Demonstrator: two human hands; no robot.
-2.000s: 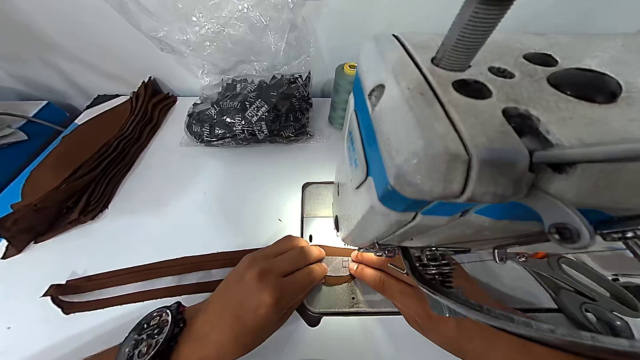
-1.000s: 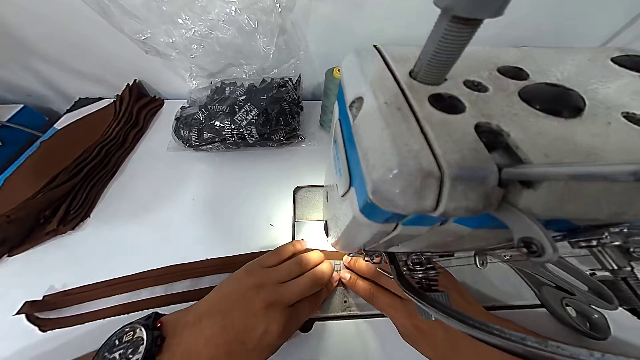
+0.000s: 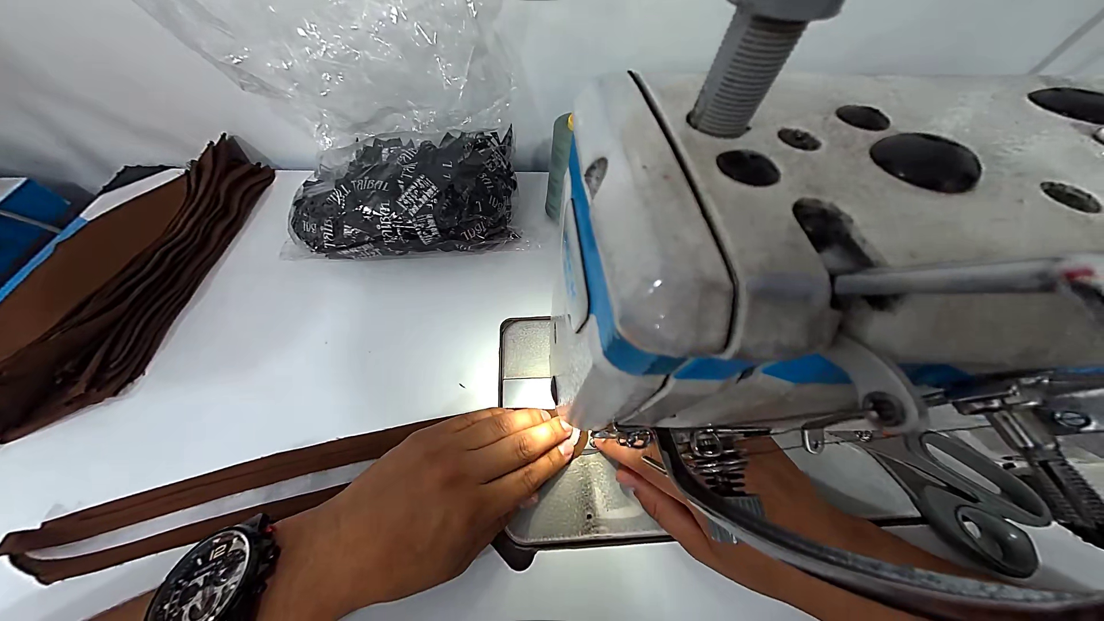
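My left hand (image 3: 466, 487), with a watch at its wrist, lies flat over a folded brown fabric strip (image 3: 233, 483), fingertips at the metal plate (image 3: 586, 509) under the sewing machine head (image 3: 690, 241). The strip runs out to the left in a long loop. On the right of the needle area, my right hand (image 3: 664, 509) has its fingertips near the strip's end; machine parts cover much of this hand, and whether it grips the cloth is hidden. The needle is not visible.
Stacked brown fabric pieces (image 3: 129, 293) lie at the left. Behind are a clear plastic bag of black printed labels (image 3: 405, 198) and a green thread cone (image 3: 558, 168). Grey-handled scissors (image 3: 983, 517) lie at the right, beneath the machine arm. A curved metal bar (image 3: 776, 535) crosses above my right forearm.
My left hand has gone from bent fingers on the strip to lying flatter over it, close to the needle area. My right fingertips, earlier close to the left ones, are now farther apart from them.
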